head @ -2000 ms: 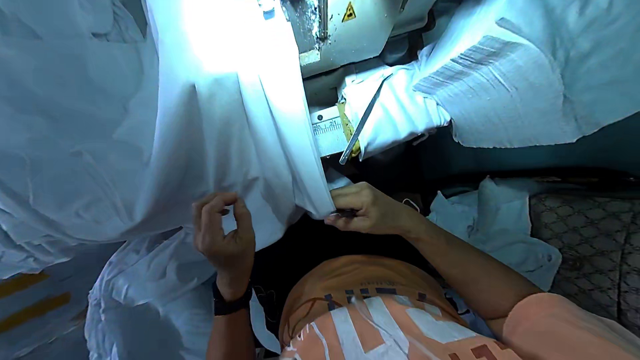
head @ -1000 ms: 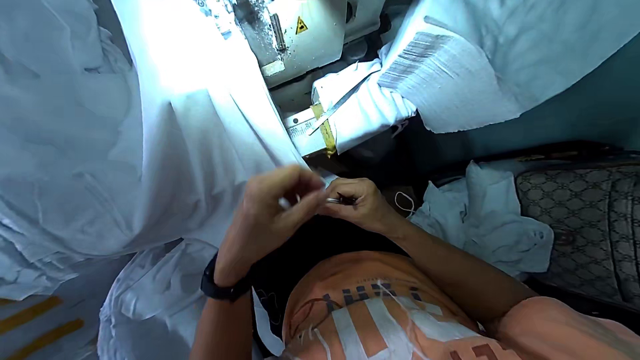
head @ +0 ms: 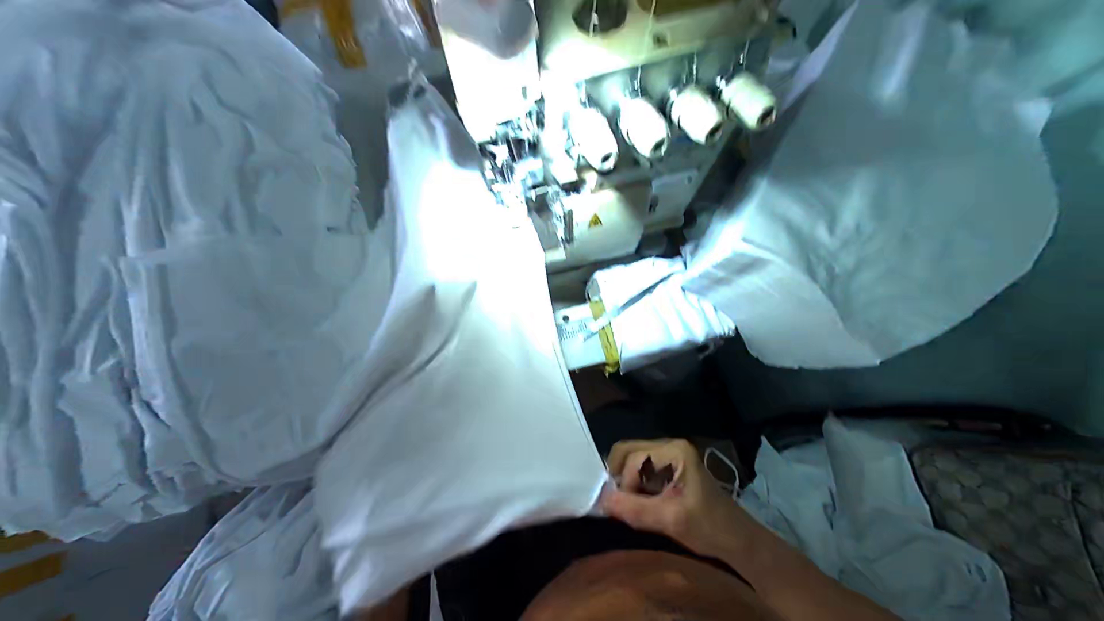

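Note:
My right hand [head: 660, 492] pinches the lower right corner of a white fabric panel [head: 466, 379], with a small dark object, not clearly made out, inside the curled fingers. The panel stretches from the lit needle area of an overlock sewing machine [head: 604, 216] down toward my body. My left hand is hidden, apparently beneath the panel's lower edge, where only a bit of forearm [head: 384, 605] shows. Right of the panel, metal tweezers [head: 634, 304] lie across a white cloth wrap [head: 668, 319] with a yellow band [head: 605, 335], beside a ruler scale [head: 573, 326].
A large heap of white fabric [head: 216, 285] fills the left side. White thread cones or knobs [head: 642, 128] line the machine. More white cloth [head: 880, 216] drapes at the right. Cloth pieces [head: 880, 517] lie beside a patterned cushion [head: 1009, 509] at lower right.
My left hand, visible near the right hand a second ago, has gone out of sight. The panel now spreads taut toward my right hand. The view has tilted up to show more of the machine.

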